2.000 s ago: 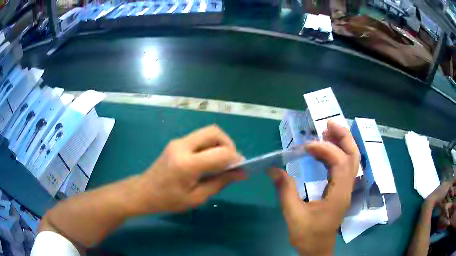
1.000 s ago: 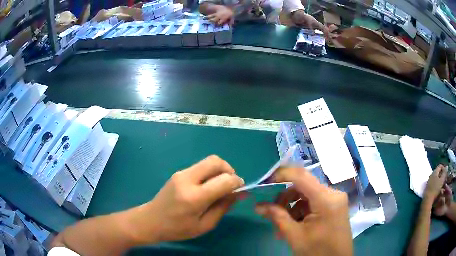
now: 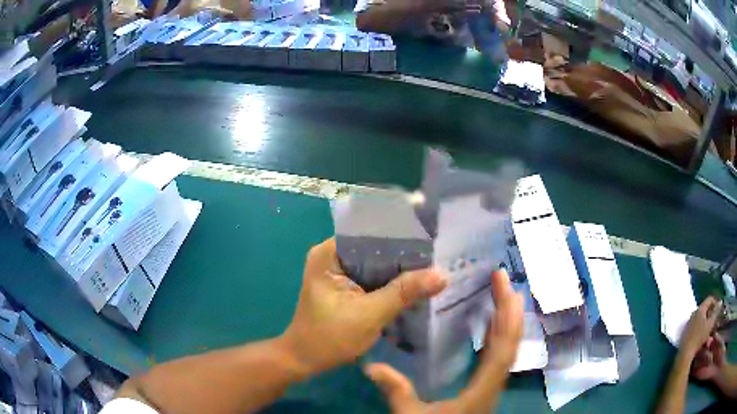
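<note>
A folding carton [image 3: 432, 283] stands up in front of me, opened out, with blurred flaps spread at its top. My left hand [image 3: 347, 303] grips it from the left, thumb on its front face. My right hand [image 3: 461, 364] is at its lower right side, fingers against the carton's right edge and thumb apart below; part of this hand is cut off by the bottom edge. The carton's underside is hidden.
Erected cartons [image 3: 97, 214] lean in rows at left, a carton heap [image 3: 40, 356] below them. Part-open cartons [image 3: 549, 251] stand at right, beside a white paper piece [image 3: 672, 291] and another person's hands [image 3: 707, 340]. The dark green belt [image 3: 323, 121] runs behind; more cartons [image 3: 299, 50] line its far side.
The flat piece between my hands is now an opened carton held upright. My left hand has turned with its thumb on the face; my right hand has moved lower. The view has shifted slightly.
</note>
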